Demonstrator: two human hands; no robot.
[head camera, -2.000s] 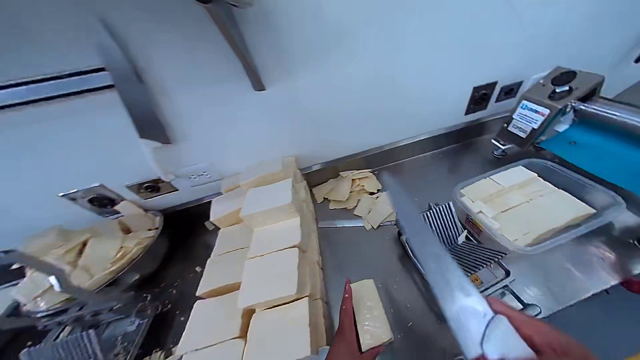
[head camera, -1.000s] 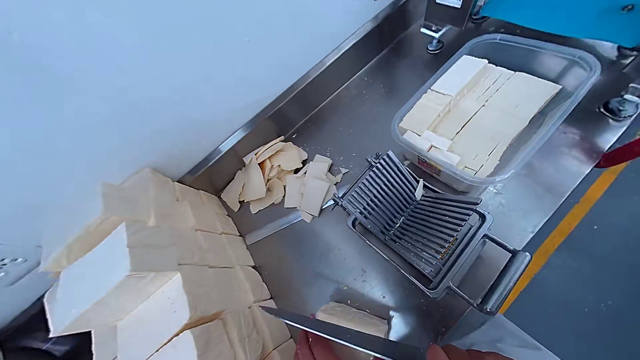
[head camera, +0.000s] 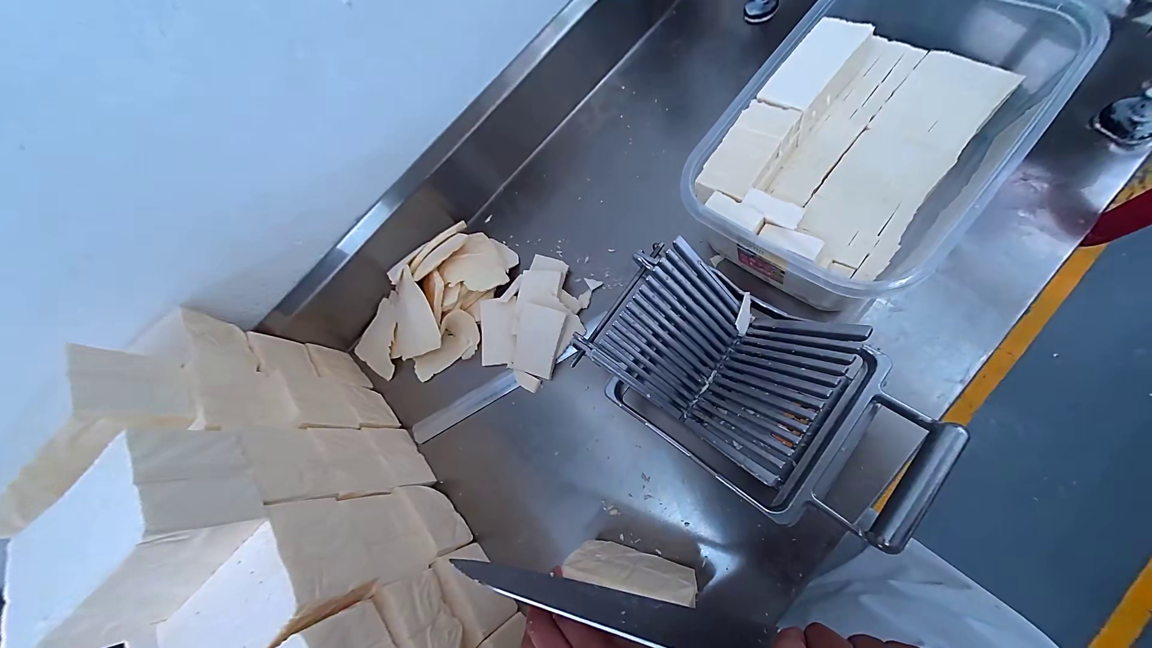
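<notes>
At the bottom edge a kitchen knife (head camera: 612, 605) lies across the near side of a pale cheese-like block (head camera: 630, 572) on the steel counter. My left hand (head camera: 569, 632) is mostly hidden under the blade, its fingers close to the block; its hold cannot be made out. Only the knuckles of my right hand (head camera: 832, 637) show, at the knife's handle end, closed on the knife. A metal slicer with parallel bars (head camera: 720, 369) and a handle rests tilted beyond the block. Thin trimmings (head camera: 450, 306) and flat slices (head camera: 535, 328) lie heaped beyond it to the left.
Stacked pale blocks (head camera: 333, 504) fill the left side against the white wall (head camera: 225, 135). A clear plastic tub (head camera: 1071, 54) at the upper right holds cut blocks and slabs. A metal strip (head camera: 477, 402) lies partly under the slices. The counter's edge runs down the right, above a floor with yellow lines.
The knife, raised over the counter two seconds ago, has come down and left to the block by my left hand. The view has swung sharply and moved closer.
</notes>
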